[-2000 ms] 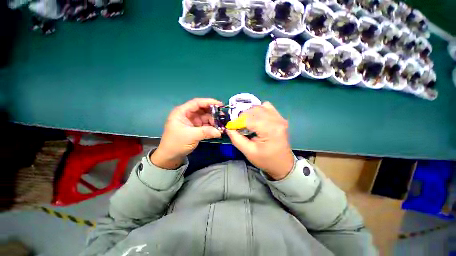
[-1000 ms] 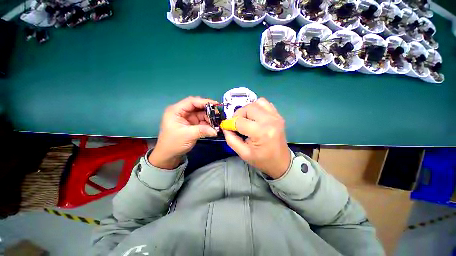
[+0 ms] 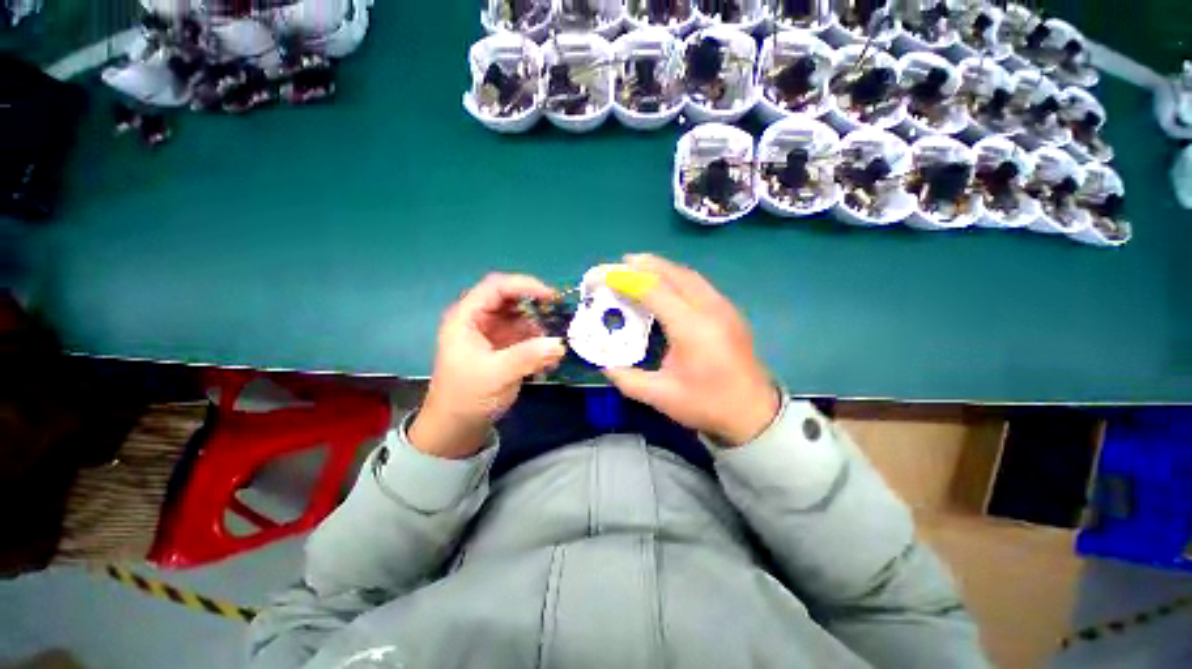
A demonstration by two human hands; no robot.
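My left hand (image 3: pixel 486 356) holds a small black module (image 3: pixel 549 318) with thin wires between thumb and fingers, near the bench's front edge. My right hand (image 3: pixel 699 346) holds a white housing (image 3: pixel 612 339) by its right side, smooth face with a round dark hole turned up. A yellow-handled tool (image 3: pixel 631 281) lies under the right fingers across the housing's upper edge; its tip cannot be made out. The module is close to the housing's left side; whether they touch is too blurred to tell.
The green bench (image 3: pixel 327 261) spans the view. Row units (image 3: pixel 716 177) stand open side up at the upper right. Waiting units (image 3: pixel 248 65) lie heaped at the upper left. A red stool (image 3: pixel 281 471) is at lower left, a cardboard box (image 3: pixel 902 451) and blue bin (image 3: pixel 1144 490) at lower right.
The right hand has taken hold of the white housing, which stood beyond the fingers before, and the yellow tool has moved up from the module. The left hand still holds the module.
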